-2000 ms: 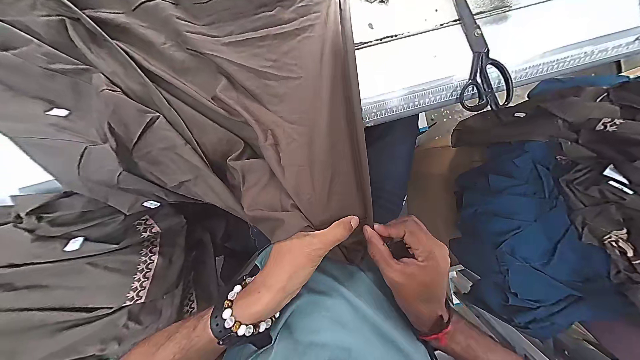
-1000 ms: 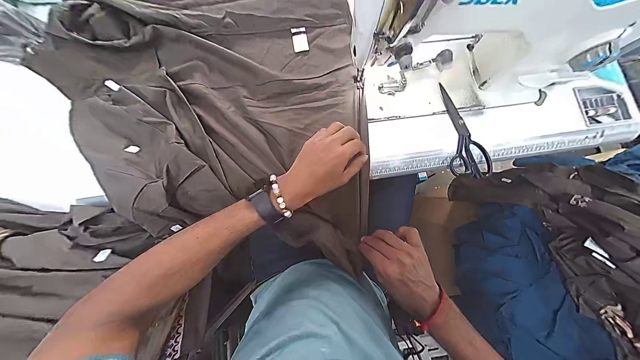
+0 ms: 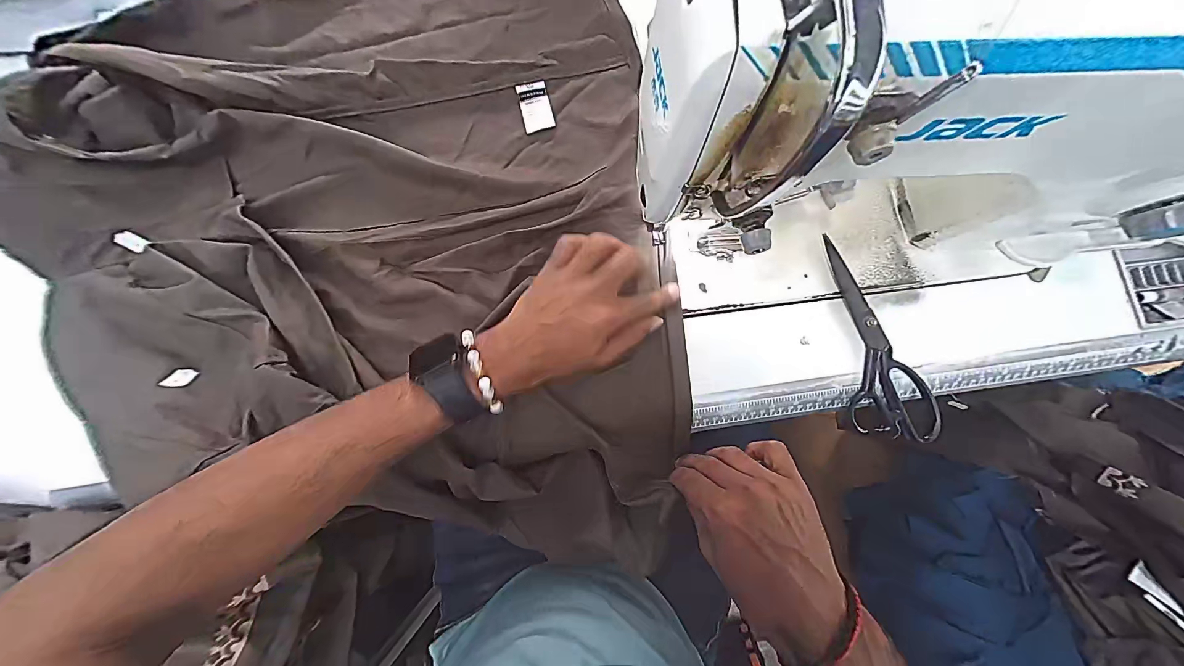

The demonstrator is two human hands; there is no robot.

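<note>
Brown fabric (image 3: 425, 185) with small white labels spreads across the sewing machine's bed and hangs over its front edge. Its folded right edge runs under the presser foot (image 3: 658, 233) of a white Jack sewing machine (image 3: 1045, 120). My left hand (image 3: 583, 310) lies on the cloth just in front of the foot, index finger stretched over the edge. Lower down, my right hand (image 3: 749, 518) pinches the same edge between thumb and fingers, below the table's rim. Dark-handled scissors (image 3: 874, 342) lie right of the cloth, blades pointing away.
A measuring scale (image 3: 999, 372) runs along the table's front edge. Blue cloth (image 3: 953, 555) and dark brown printed cloth (image 3: 1119, 481) are heaped at the lower right. More brown cloth with a patterned band (image 3: 236, 624) hangs at the lower left.
My left hand has left the edge near my lap, where both hands pinched it, and moved up beside the presser foot. The view has swung up, bringing the machine into sight.
</note>
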